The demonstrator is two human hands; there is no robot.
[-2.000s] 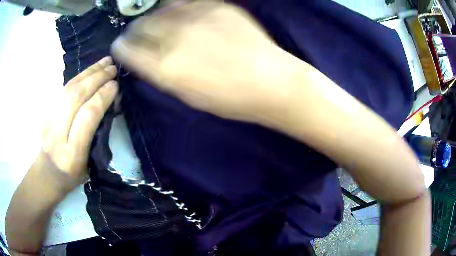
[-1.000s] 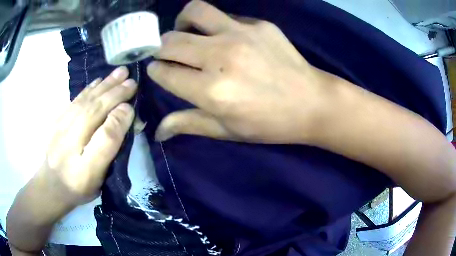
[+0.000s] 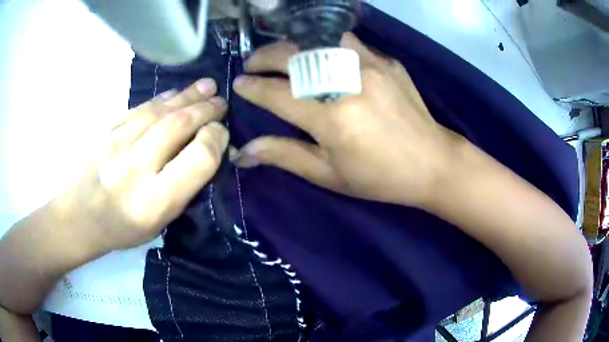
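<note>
The dark ribbed band (image 3: 214,287) with pale stitch lines runs up the left of the smooth navy body fabric (image 3: 347,247). White looped overlock thread (image 3: 277,262) shows along the edge between them at the bottom. The presser foot (image 3: 230,45) stands at the top where the seam enters. My left hand (image 3: 163,160) lies flat on the band with fingers beside the seam, holding nothing. My right hand (image 3: 360,127) lies spread on the body fabric right of the seam, partly hidden by the white ribbed knob (image 3: 325,72). Both hands are bare.
The white-grey machine head (image 3: 157,27) hangs over the top left. The white table (image 3: 100,287) shows at the lower left. A yellow tray (image 3: 594,190) is at the right edge, and pale machine parts (image 3: 574,60) are at the upper right. Dark bars show at the lower right.
The view has shifted, so the machine head and knob now show further right. The gap with the white piece between band and body has closed. Both hands lie beside the seam near the foot.
</note>
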